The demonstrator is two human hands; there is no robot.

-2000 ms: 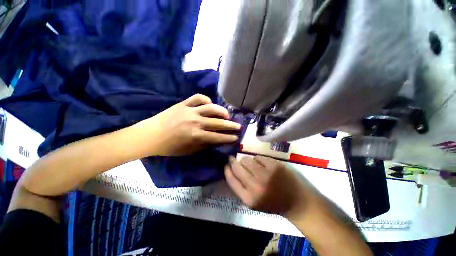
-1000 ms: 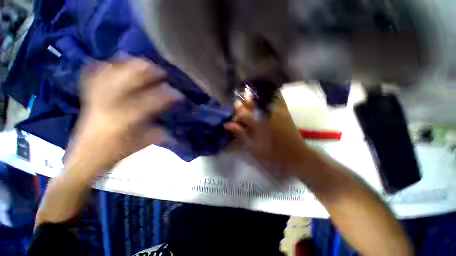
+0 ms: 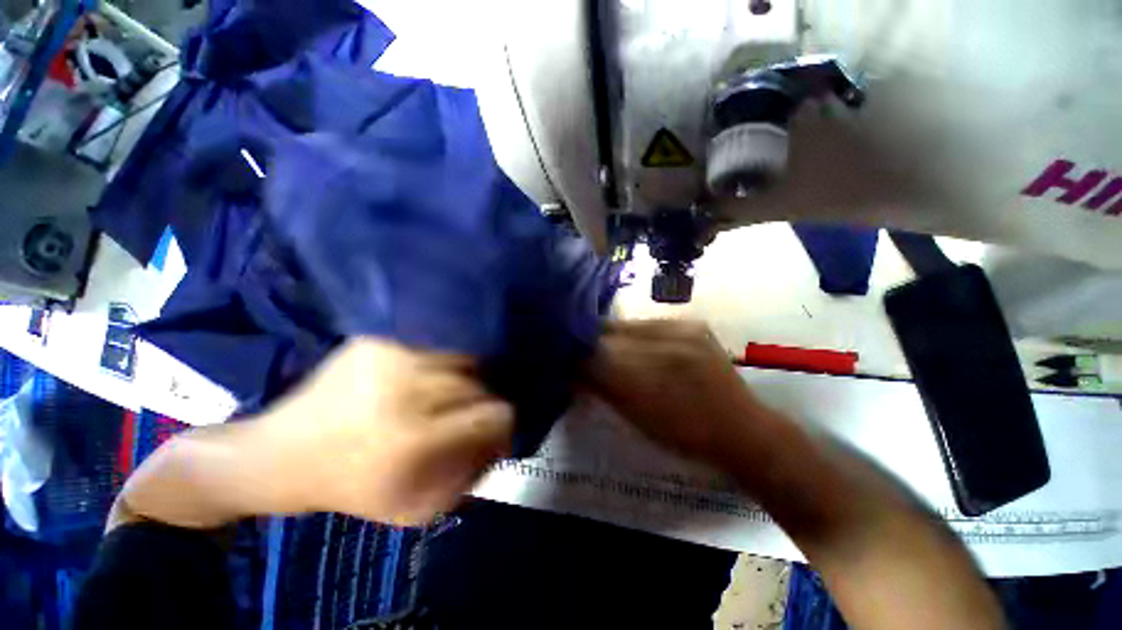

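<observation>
A large crumpled navy garment piece [image 3: 369, 209] lies on the table left of the needle area and reaches up to it. My left hand [image 3: 412, 431] is blurred and closed on the near part of the fabric. My right hand [image 3: 664, 375] pinches the fabric's right edge just below the needle area [image 3: 628, 252]; its fingertips are partly hidden by the cloth. The off-white sewing machine head [image 3: 554, 99] stands above and behind the hands, with a ribbed adjusting knob [image 3: 747, 154]. A small white strip [image 3: 252, 163] shows on the fabric.
Right of the needle are a red strip [image 3: 800, 358], a navy fabric scrap [image 3: 842, 256] and a black phone or flat case [image 3: 970, 388]. A printed ruler [image 3: 652, 491] runs along the table's near edge. Grey equipment [image 3: 49, 234] stands at far left; blue crates [image 3: 332, 566] are below.
The view has shifted, showing more of the machine's front. The fabric is now lifted and bunched between my hands. My left hand has moved nearer the table's front edge.
</observation>
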